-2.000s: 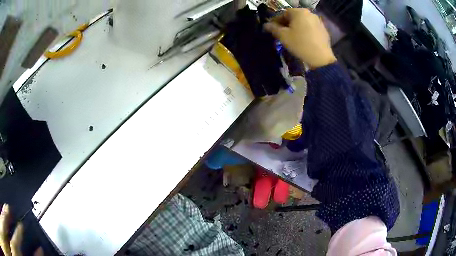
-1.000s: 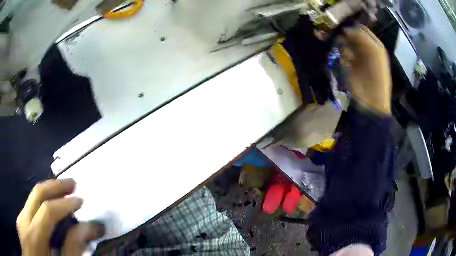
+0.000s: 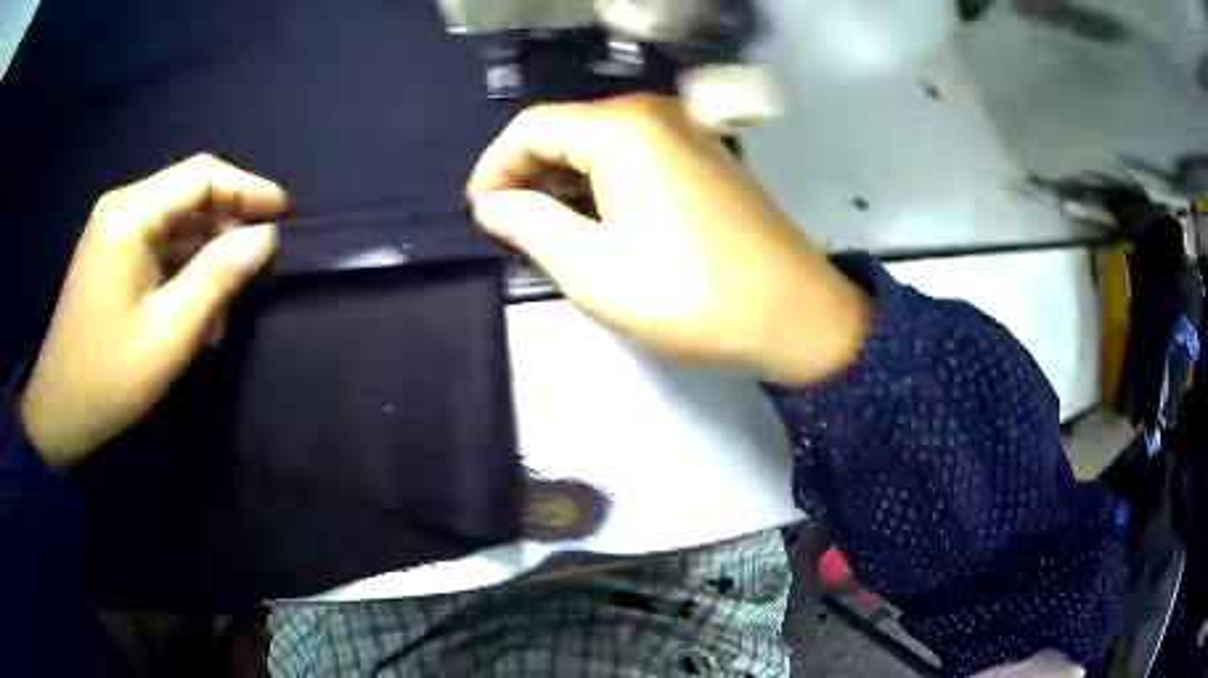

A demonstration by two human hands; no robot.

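A narrow dark folded strip (image 3: 378, 242) lies across the dark garment panel (image 3: 384, 397). My left hand (image 3: 152, 298) pinches the strip's left end between thumb and fingers. My right hand (image 3: 649, 225) pinches the strip's right end; the fingertips are a little blurred. The strip is held roughly level between both hands, with a small pale shine on its lower edge. The panel covers the left part of the white machine bed and reaches its front edge.
The machine head's lower part (image 3: 649, 20) is at the top, with a white knob (image 3: 733, 96) just beyond my right hand. Dark scraps and a yellow band (image 3: 1114, 318) are at the right. Checked cloth (image 3: 556, 616) lies below the bed edge. A dark worn patch (image 3: 562, 509) marks the bed.
The view has swung left to the dark cloth. My right hand has left the clutter at the far right, and both hands have taken hold of the dark strip.
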